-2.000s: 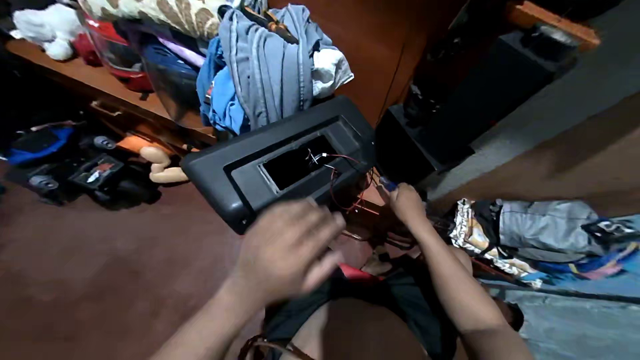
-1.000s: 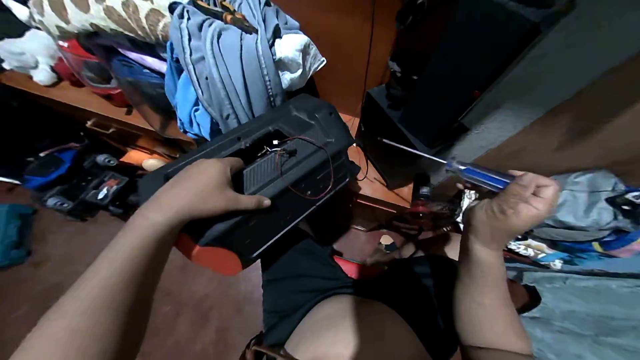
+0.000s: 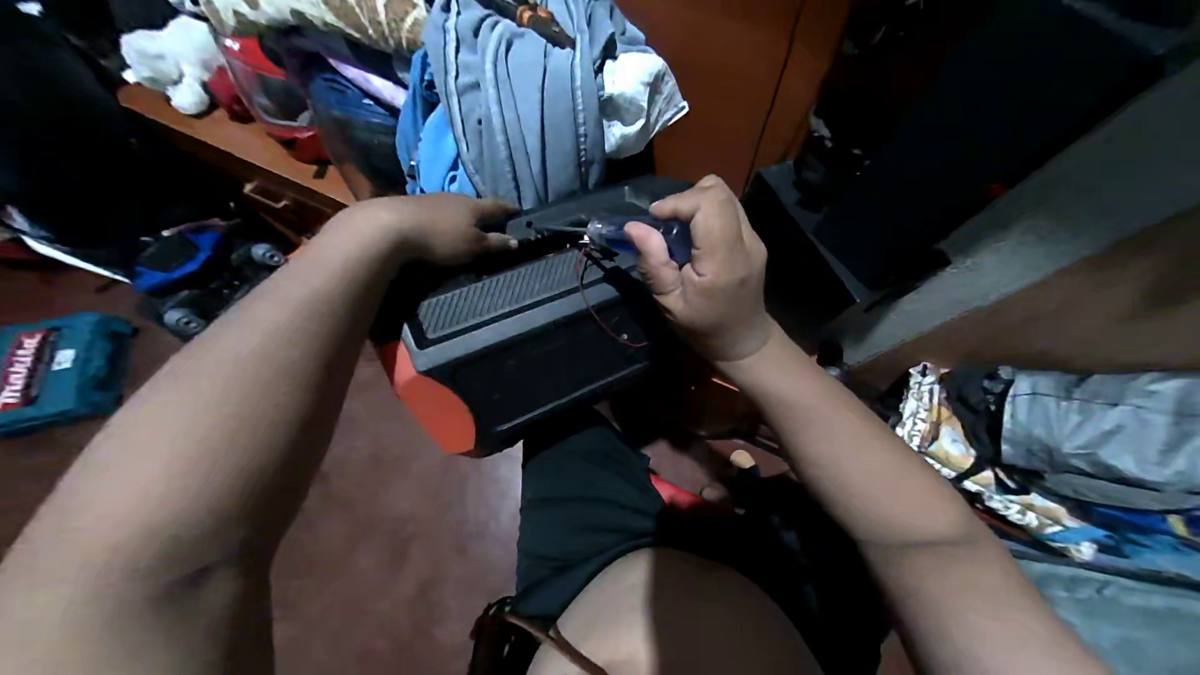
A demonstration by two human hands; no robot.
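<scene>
A black and grey plastic housing with orange end parts point(image 3: 553, 347) rests tilted near my lap, its ribbed grey panel facing up. My right hand point(image 3: 717, 267) is closed around the translucent blue handle of a screwdriver point(image 3: 609, 236). The shaft points left, its tip at the housing's upper part. Thin red and dark wires point(image 3: 605, 319) loop out below the handle. My left hand point(image 3: 436, 230) lies on the housing's upper left, fingers toward the screwdriver tip; its grip underneath is hidden.
Behind the housing, grey and blue clothes point(image 3: 525, 103) are piled by a wooden shelf point(image 3: 225, 141). A teal Makita case point(image 3: 84, 375) and a blue and black toy vehicle point(image 3: 197, 267) lie on the floor at left. A dark speaker-like box point(image 3: 806, 244) stands at right, with folded fabrics point(image 3: 1087, 422) beyond.
The screwdriver in my right hand has come from the right over to the housing. My left hand has shifted from the ribbed panel to the housing's upper edge.
</scene>
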